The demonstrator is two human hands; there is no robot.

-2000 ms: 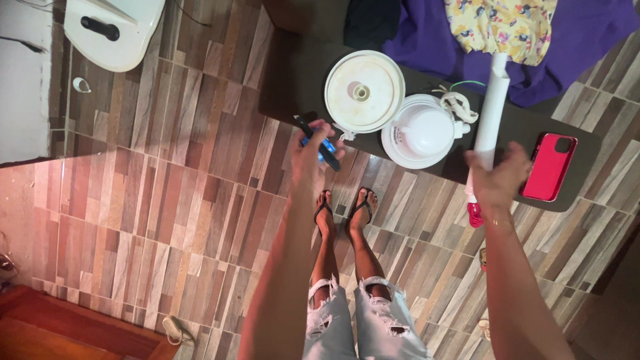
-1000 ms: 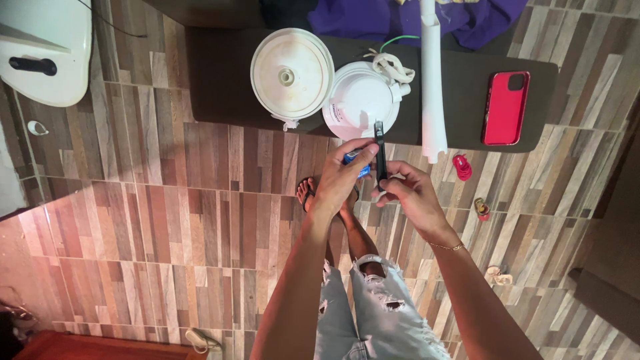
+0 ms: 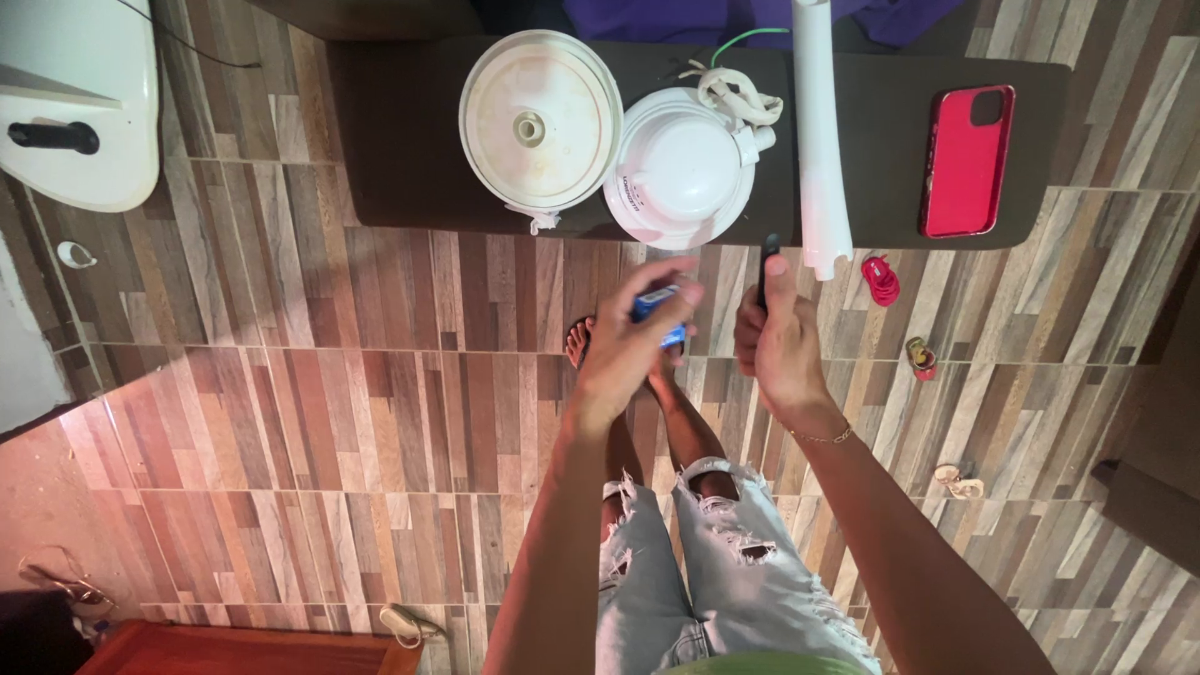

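Observation:
My left hand [image 3: 637, 323] is closed around a small blue object [image 3: 662, 314], partly hidden by the fingers. To its right my right hand [image 3: 783, 342] grips a slim black tool [image 3: 768, 272], whose kind I cannot tell. Just beyond the hands, on a dark padded bench, a white round electric shower head [image 3: 682, 169] with a bundled cable [image 3: 741, 94] and a green wire touches a round yellowed-white plastic part [image 3: 541, 122]. A white plastic tube [image 3: 823, 141] lies across the bench, its near end over the edge.
A red phone case [image 3: 969, 159] lies on the bench [image 3: 881, 122] at the right, with purple cloth [image 3: 675, 21] behind. Small sandals [image 3: 880, 280] are on the tiled floor. A white molded piece [image 3: 84, 141] with a black part is at the upper left, a reddish wooden piece [image 3: 244, 649] at the lower left.
The black tool, in my left hand two seconds ago, is now in my right hand. My hands met around it one second ago and have since moved apart.

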